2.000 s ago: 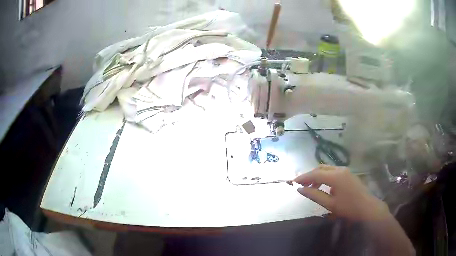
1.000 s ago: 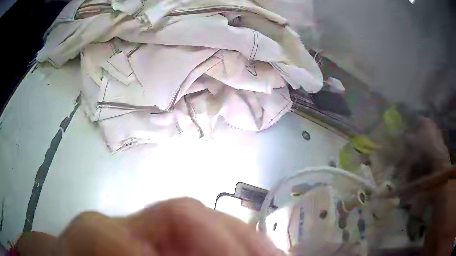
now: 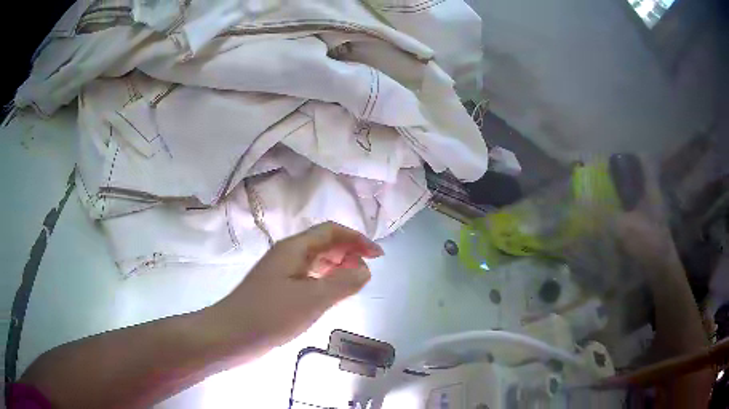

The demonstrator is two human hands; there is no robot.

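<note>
My left hand [image 3: 324,268] reaches in from the lower left, above the table. Its fingers are curled in and no object shows in them. My right hand [image 3: 646,236] is blurred at the right and holds a yellow-green bottle [image 3: 531,228] near its dark end. The bottle is tilted almost level above the back of the sewing machine [image 3: 511,383], its near end pointing left. White garments [image 3: 240,152] with dark stitch lines lie heaped behind my left hand.
The needle plate's dark-outlined corner and a slide part [image 3: 361,353] show at the bottom. A pale curved lamp neck or tube [image 3: 487,342] and a brown stick [image 3: 671,366] cross the lower right. A grey tape strip [image 3: 36,272] marks the white table [image 3: 60,319].
The view has moved in toward the garment heap. My left hand has come in over the table and now shows clearly. The bottle, earlier upright behind the machine, is now lifted and tilted in my right hand.
</note>
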